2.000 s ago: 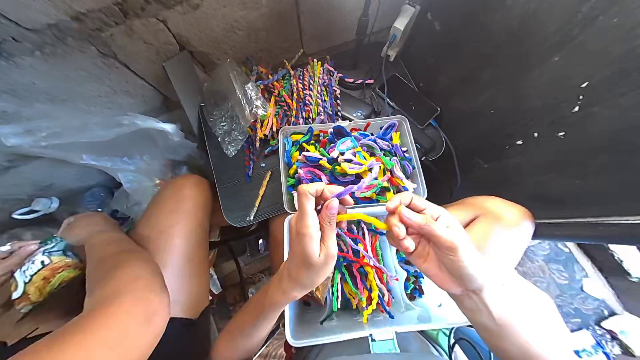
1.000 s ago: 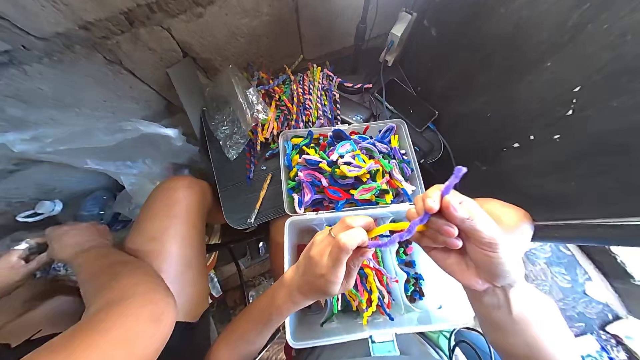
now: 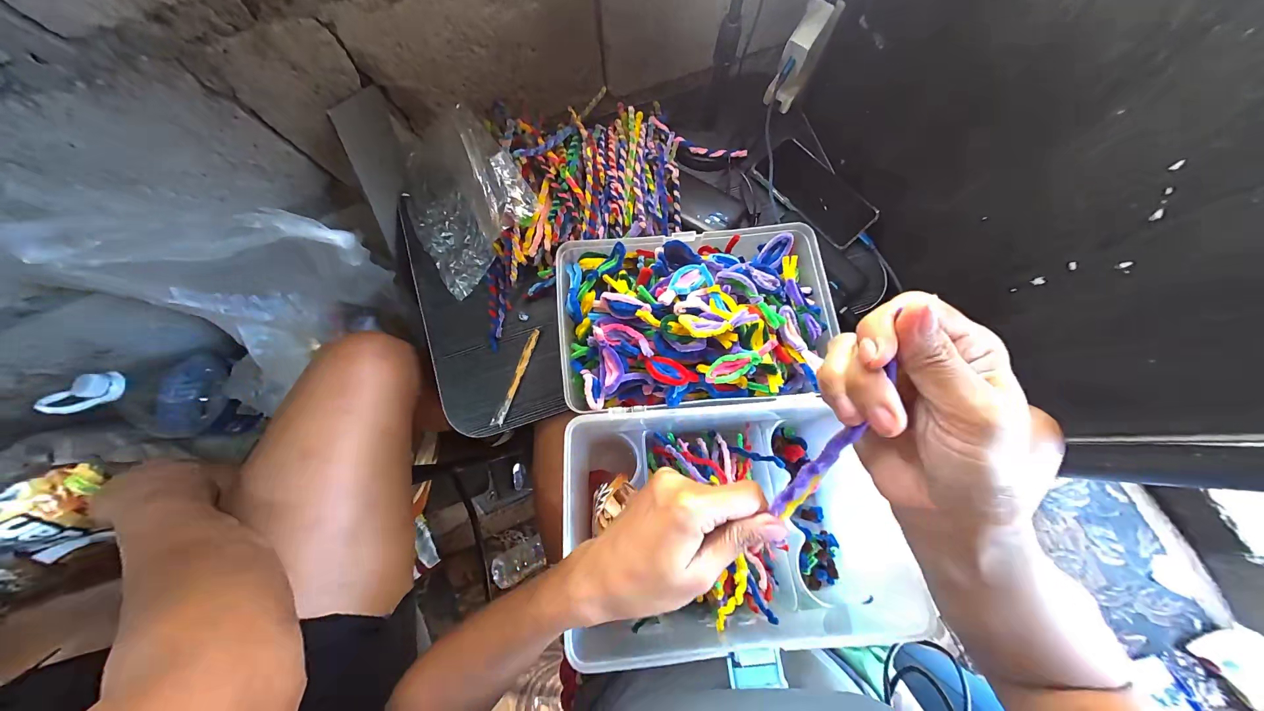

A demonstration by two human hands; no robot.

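Purple and yellow pipe cleaners [image 3: 822,462] run twisted together between my hands, above the near half of an open plastic case. My left hand [image 3: 681,543] pinches their lower end between thumb and forefinger. My right hand [image 3: 928,395] is closed round the upper, purple part. Beneath my hands, the near compartment tray [image 3: 879,602] holds loose coloured pipe cleaners [image 3: 736,592] and small dark twisted pieces [image 3: 818,558]. The far half of the case [image 3: 567,326] is heaped with looped, knotted pipe-cleaner pieces [image 3: 691,326] in many colours.
A black table [image 3: 464,365] behind the case bears a pile of striped twisted pipe cleaners [image 3: 612,178], a clear plastic bag [image 3: 449,227], a thin yellowish stick [image 3: 518,370] and a smartphone [image 3: 818,193] with cables. Another person's arm [image 3: 197,583] and knee are at the left, beside a snack packet [image 3: 49,504].
The purple and yellow pipe cleaners, loosely held apart earlier, are now twisted together and stretched between my hands. My left hand has moved lower. The other person's hand is back at the snack packet.
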